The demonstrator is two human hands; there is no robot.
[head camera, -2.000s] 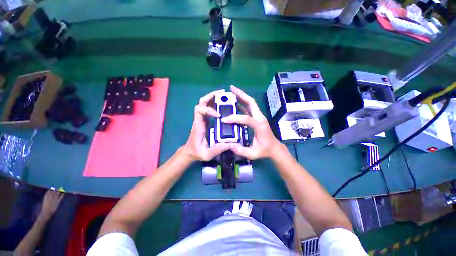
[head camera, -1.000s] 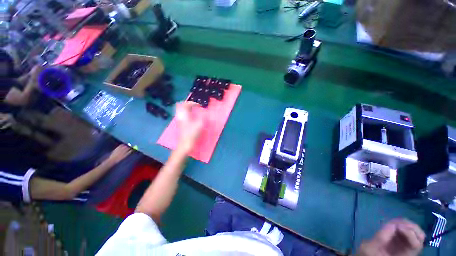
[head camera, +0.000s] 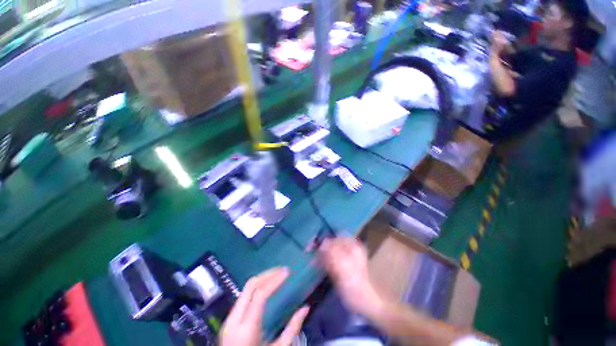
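The black handheld unit point(head camera: 162, 274) with its pale-framed window lies at the lower left on the fixture point(head camera: 223, 272) with white lettering. My left hand point(head camera: 260, 311) is at the bottom edge, right of the unit, thumb and fingers apart, nothing seen in it. My right hand point(head camera: 344, 263) is over the bench's front edge, blurred. A small dark thing point(head camera: 317, 241) shows at its fingertips; I cannot tell whether it is held. The grey electric screwdriver point(head camera: 266, 189) hangs in front of the nearer screw feeder point(head camera: 236, 211), away from both hands.
A second feeder point(head camera: 309, 162) and a white box point(head camera: 370, 120) stand farther along the bench. The pink mat point(head camera: 84, 317) with black parts is at lower left. Another unit point(head camera: 127, 192) is behind. Open cartons point(head camera: 432, 280) are below the edge; a person point(head camera: 540, 74) is at upper right.
The view has swung right. My left hand has left the pink mat and is now beside the fixture. My right hand has come near it. The unit stays on the fixture, both hands off it.
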